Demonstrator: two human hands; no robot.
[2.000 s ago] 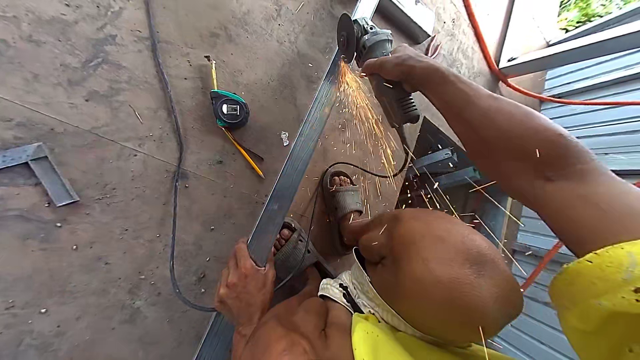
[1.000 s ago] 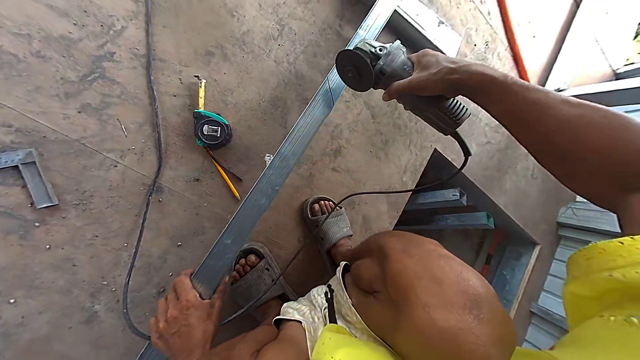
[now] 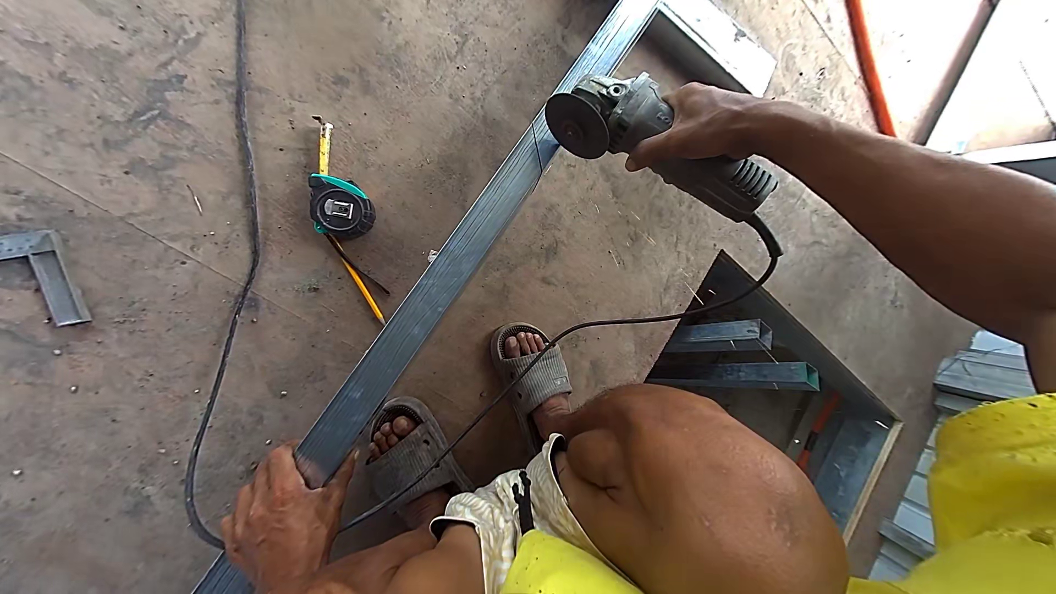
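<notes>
My right hand [image 3: 701, 128] grips the body of an angle grinder [image 3: 643, 124] at the upper right. Its disc sits at the right edge of a long metal tube [image 3: 437, 305], beside a dark line across the tube; whether they touch I cannot tell. A few faint sparks show below the grinder. My left hand [image 3: 285, 516] is closed around the tube's lower part at the bottom left. Left of the tube, a tape measure [image 3: 340, 206] lies with a short length of blade out, and a yellow pencil [image 3: 363, 289] is just below it.
A black cable [image 3: 247, 206] runs down the floor at left, near a metal square [image 3: 58, 276]. The grinder's cord [image 3: 627, 320] crosses over my sandalled feet. A dark open box [image 3: 858, 412] with metal tube pieces stands right of my knee. An orange hose [image 3: 870, 66] lies at the upper right.
The stream of sparks from two seconds ago has died down to a few faint streaks. The grinder was over the tube near its far end and is now at the tube's right edge.
</notes>
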